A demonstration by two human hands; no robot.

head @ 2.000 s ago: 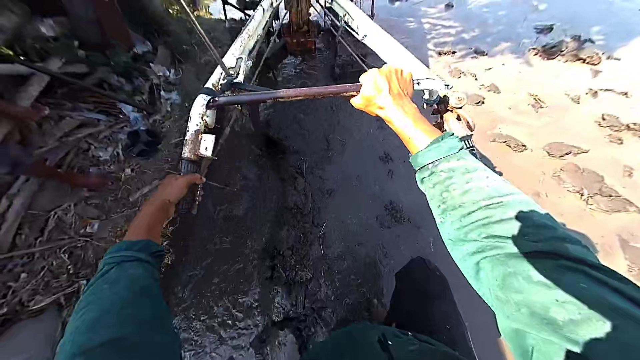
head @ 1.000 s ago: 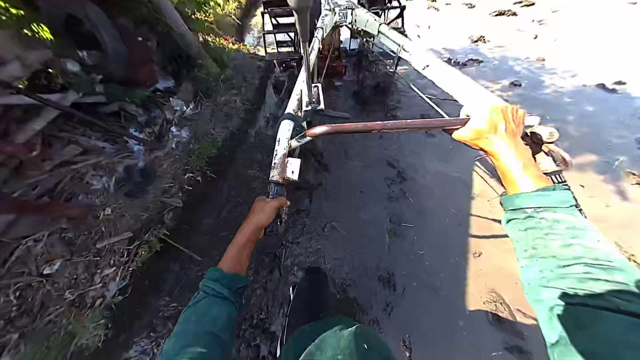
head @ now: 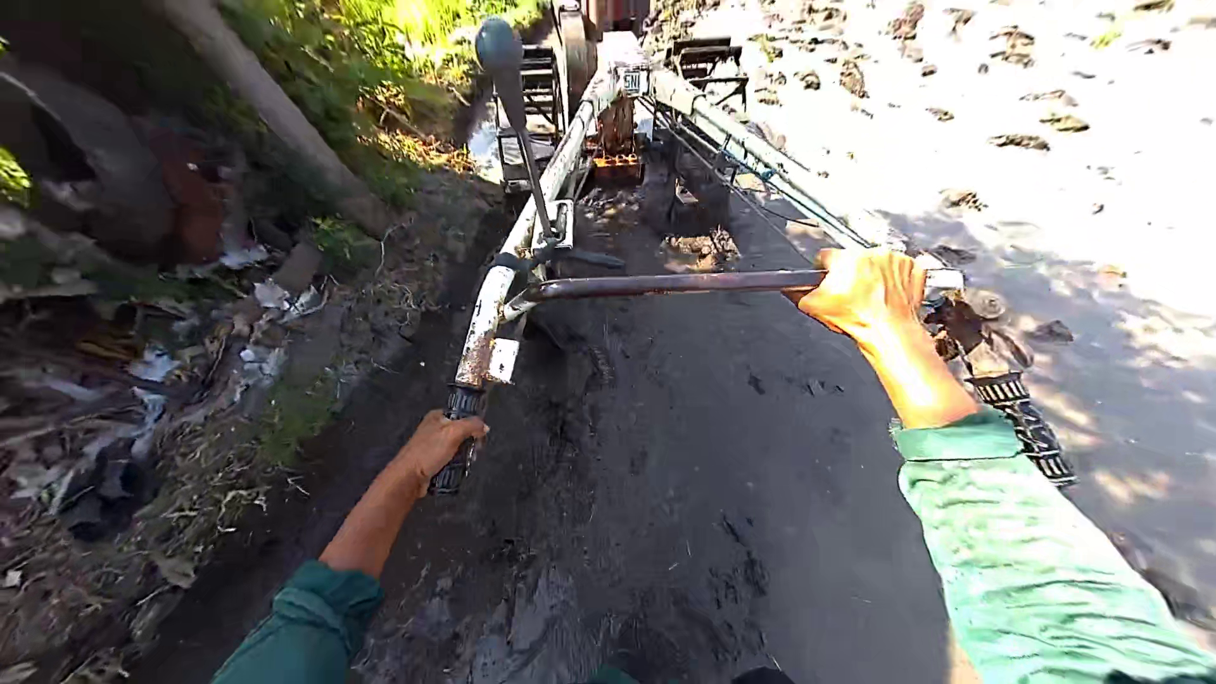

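Observation:
A walking tractor's white, rust-worn handlebar frame (head: 556, 171) runs forward from me over dark mud. My left hand (head: 445, 446) is closed around the black rubber grip (head: 465, 403) at the end of the left bar. My right hand (head: 866, 290) grips the right end of the rusty crossbar (head: 679, 283), near where it meets the right bar. The right bar's black ribbed grip (head: 1031, 427) stands free beside my right forearm. A lever with a rounded grey knob (head: 500, 46) rises from the left bar. Cage wheels (head: 705, 63) show ahead on both sides.
Along the left lies a bank (head: 285, 418) with dry weeds, litter and a leaning trunk (head: 275, 114). Wet mud (head: 703, 456) lies under and between the bars. At the right, shallow bright water (head: 1026, 209) has clods standing in it. Green plants (head: 399, 47) grow at the upper left.
The view has shifted forward and up, showing the cage wheels and lever more fully. My left hand stays on its grip and my right hand stays on the crossbar.

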